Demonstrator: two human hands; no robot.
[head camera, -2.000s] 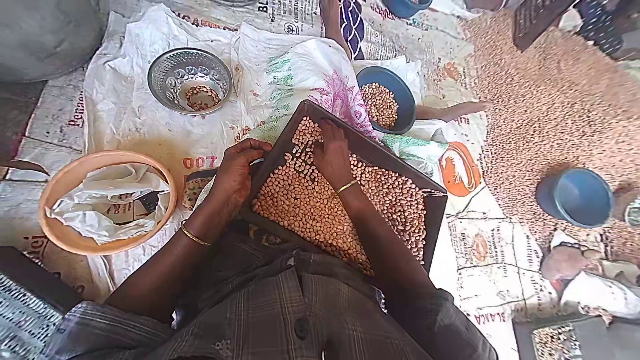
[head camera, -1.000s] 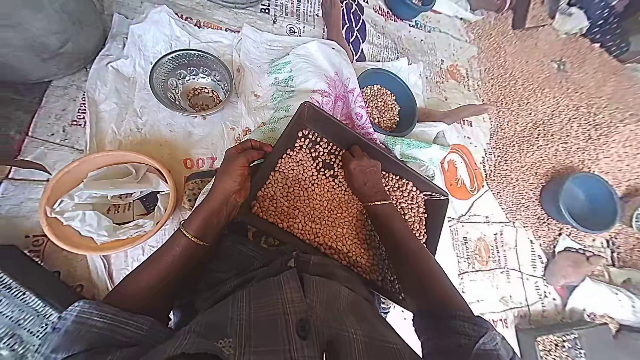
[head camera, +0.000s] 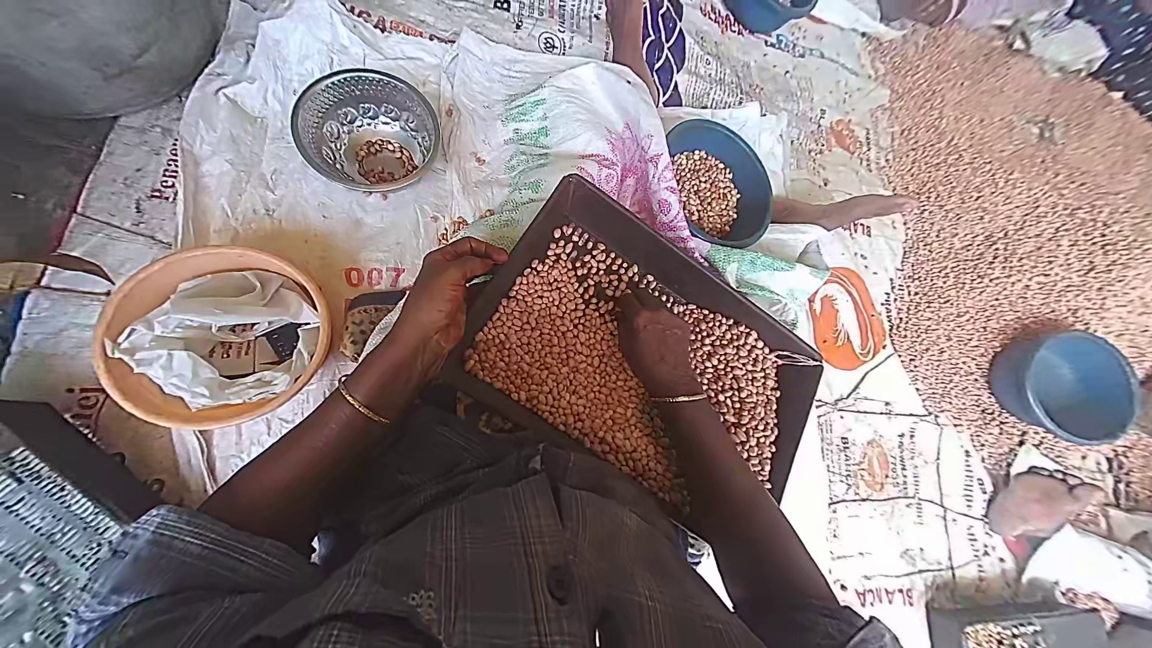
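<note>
A dark square tray (head camera: 801, 423) rests tilted on my lap, holding a wide layer of shelled nuts or beans (head camera: 562, 346) that look like peanuts. My left hand (head camera: 450, 292) grips the tray's left edge, thumb and fingers closed on the rim. Down among the nuts, near the middle of the tray, is my right hand (head camera: 655, 342); its fingertips are partly hidden, so whether it holds any cannot be told. Bare patches of the tray's floor show by its fingers. Just beyond the tray's far edge a blue bowl (head camera: 763, 193) holds more nuts.
A patterned metal bowl (head camera: 310, 148) with a few nuts and an orange basin (head camera: 117, 387) lined with white plastic stand at the left on printed sacks (head camera: 531, 117). A large spread of nuts (head camera: 999, 207) and a blue bucket (head camera: 1080, 387) are at the right. Another person's foot (head camera: 846, 210) lies beside the blue bowl.
Between two seconds and one second ago my right hand moved right across the nuts; it is now back nearer the tray's middle. My left hand has stayed on the rim.
</note>
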